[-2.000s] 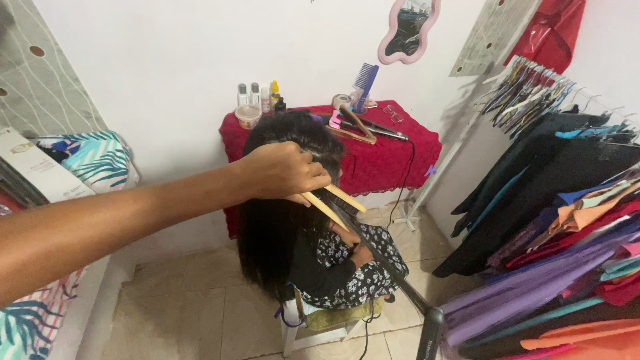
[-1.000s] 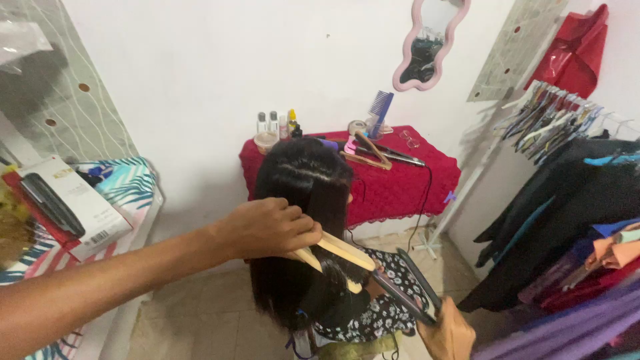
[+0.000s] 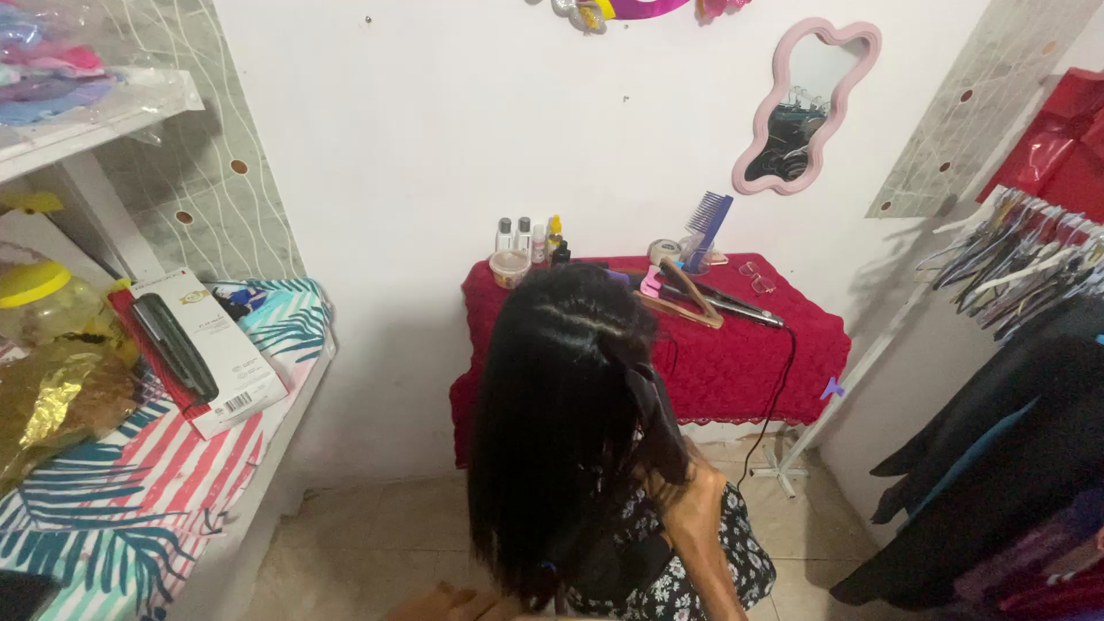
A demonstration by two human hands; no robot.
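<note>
A seated person with long dark hair (image 3: 552, 388) faces away from the camera, wearing a black top and a floral skirt (image 3: 746, 552). My right hand (image 3: 694, 500) reaches up from the bottom edge and is closed around a section of hair at the right side of the head. Only a blurred part of my left hand (image 3: 453, 602) shows at the bottom edge, left of the hair ends; its fingers and any hold are unclear. A thin pale edge lies beside it, too cropped to identify. The flat iron seen earlier in use is not visible.
A red cloth-covered table (image 3: 759, 371) bears bottles (image 3: 523, 237), a blue comb (image 3: 709, 226), a corded flat iron (image 3: 746, 312) and glasses (image 3: 757, 278). At left, a shelf holds a hair-tool box (image 3: 228, 371). Hanging clothes (image 3: 966, 448) and a floor stand (image 3: 780, 470) are at right.
The wooden clamp-like tool and the flat iron on the hair have left view. My left hand has dropped to the bottom edge; my right hand now holds hair. The view has tilted upward.
</note>
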